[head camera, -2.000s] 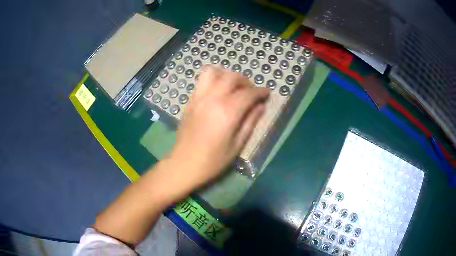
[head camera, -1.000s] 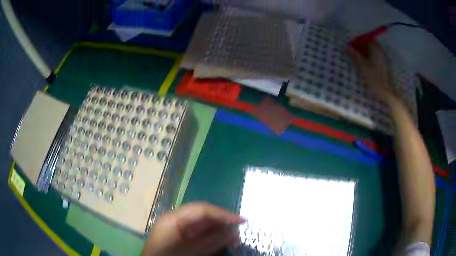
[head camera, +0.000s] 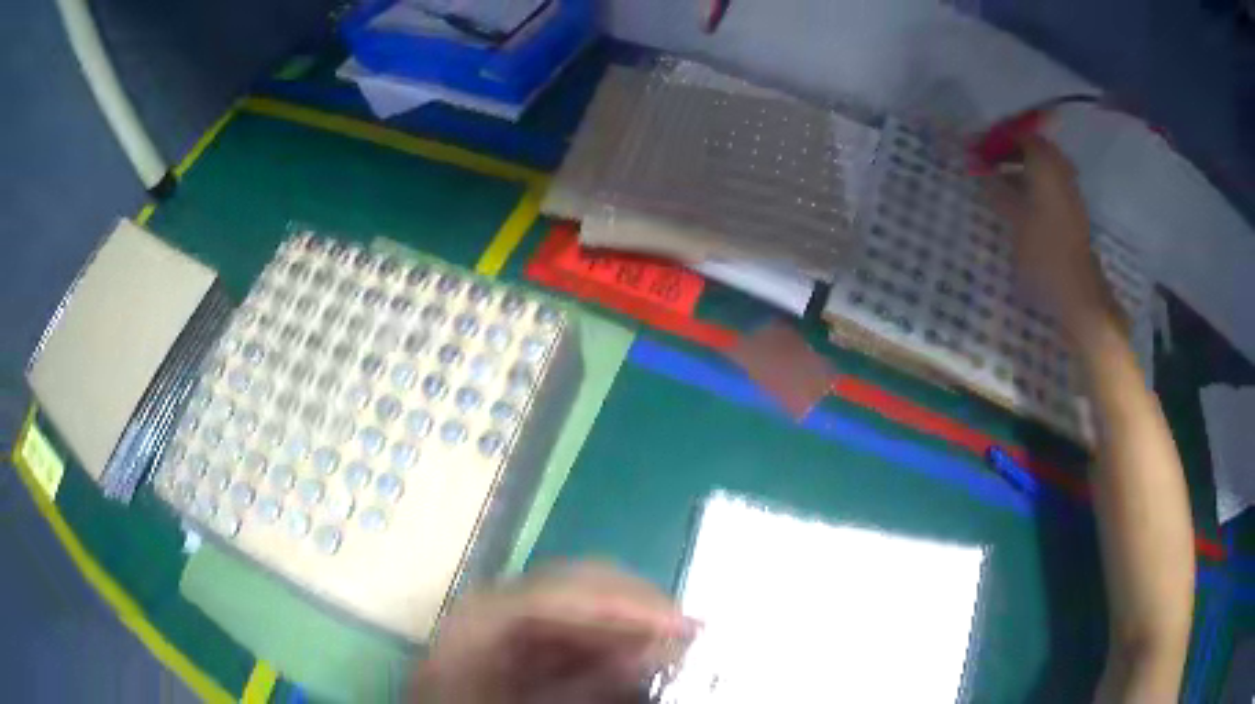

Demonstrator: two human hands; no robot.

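My right hand [head camera: 1053,220] holds a red test probe [head camera: 1012,140] over the filled trays [head camera: 950,261] of dark discs at the back right. My left hand [head camera: 564,633] is blurred and cut off by the bottom edge. Its fingertips are close together at the left edge of the glaring white blister tray [head camera: 840,591]; whether they hold a disc cannot be told. The left tray stack [head camera: 413,550] bears rows of round speaker units, with bare board at its near right corner. Glare hides the discs in the blister tray.
A tan board stack [head camera: 117,344] lies far left. Empty brownish trays [head camera: 716,151] lie at the back over a red label card [head camera: 619,275]. A brown-red square [head camera: 785,365], a blue pen-like item [head camera: 1012,469] and a blue bin [head camera: 475,48] also show.
The view has swung right. My left hand has gone from the left tray stack to the blister tray. My right hand has come into view with the red probe at the back trays.
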